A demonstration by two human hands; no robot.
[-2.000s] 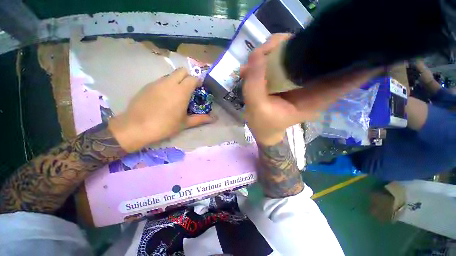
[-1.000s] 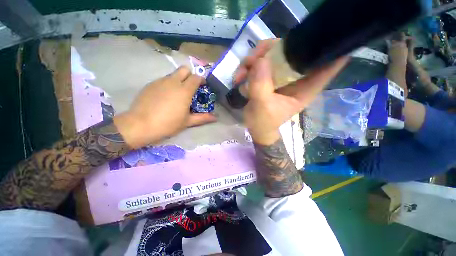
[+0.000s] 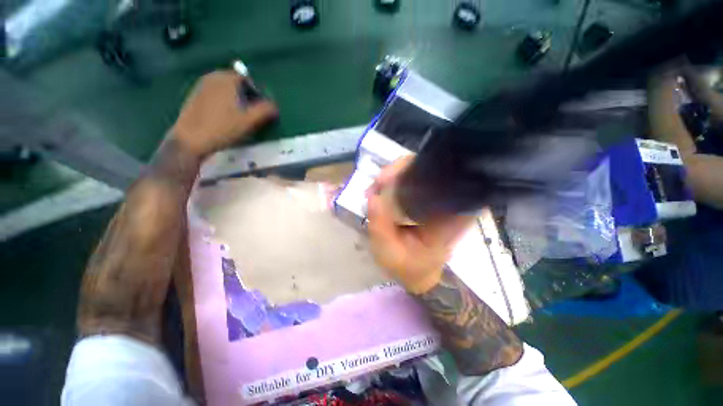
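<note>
My left hand (image 3: 218, 111) is over the green conveyor belt (image 3: 325, 99) at the upper left, its fingers on a small dark unit (image 3: 250, 93) with a pale bit on top. The hand is somewhat blurred. My right hand (image 3: 412, 238) is closed around the black electric screwdriver (image 3: 468, 158), which is blurred and reaches up to the upper right. The driver's tip is hidden. The screw feeder (image 3: 404, 119) stands just beyond my right hand. The torn pink cardboard sheet (image 3: 341, 353) lies in front of me with its bare grey part showing.
Several small black units (image 3: 304, 13) are spaced along the belt. A pale metal rail (image 3: 301, 147) runs between belt and cardboard. At the right are a second blue-white feeder (image 3: 634, 182), a crumpled clear bag (image 3: 583, 210) and another person's arm (image 3: 709, 178).
My left hand has moved from the cardboard up onto the belt with the unit. The driver has drawn slightly nearer to me. The view has shifted to show more of the belt.
</note>
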